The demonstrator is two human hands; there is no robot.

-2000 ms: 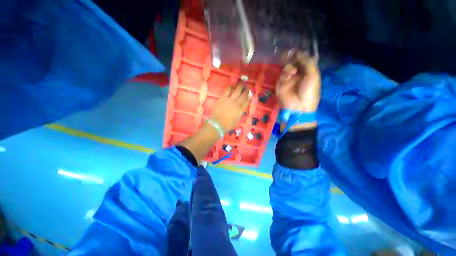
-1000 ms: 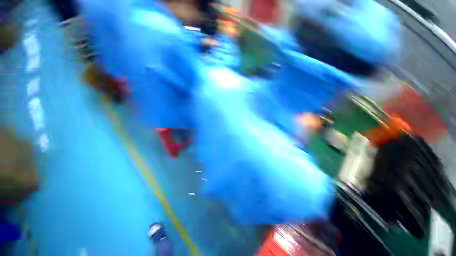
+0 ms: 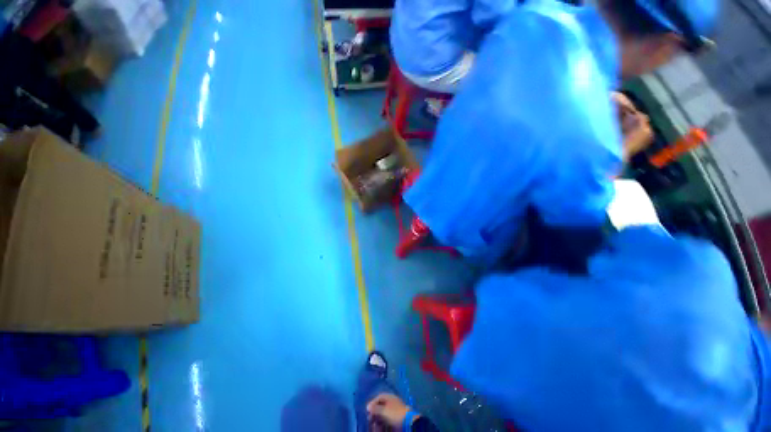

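Observation:
My right hand [image 3: 387, 411] shows small at the bottom edge, beside my dark trouser leg and shoe [image 3: 377, 363]. A blue band is at its wrist. Its fingers look curled; I cannot tell whether they hold anything. My left hand is out of the picture. Nearest in front, on the right, is the back of a person in a blue smock [image 3: 592, 337]. A red stool [image 3: 452, 316] stands beside that person.
A blue floor aisle [image 3: 254, 211] runs ahead between yellow lines. A large cardboard box [image 3: 106, 245] and a blue object [image 3: 55, 375] are at left. An open box [image 3: 372, 169] stands right of the aisle, near seated people at a green bench and a trolley [image 3: 359, 51].
The view has swung from the red-orange tray up to the aisle and workers. The tray and my left hand have left the picture. My right hand is now low at the bottom edge.

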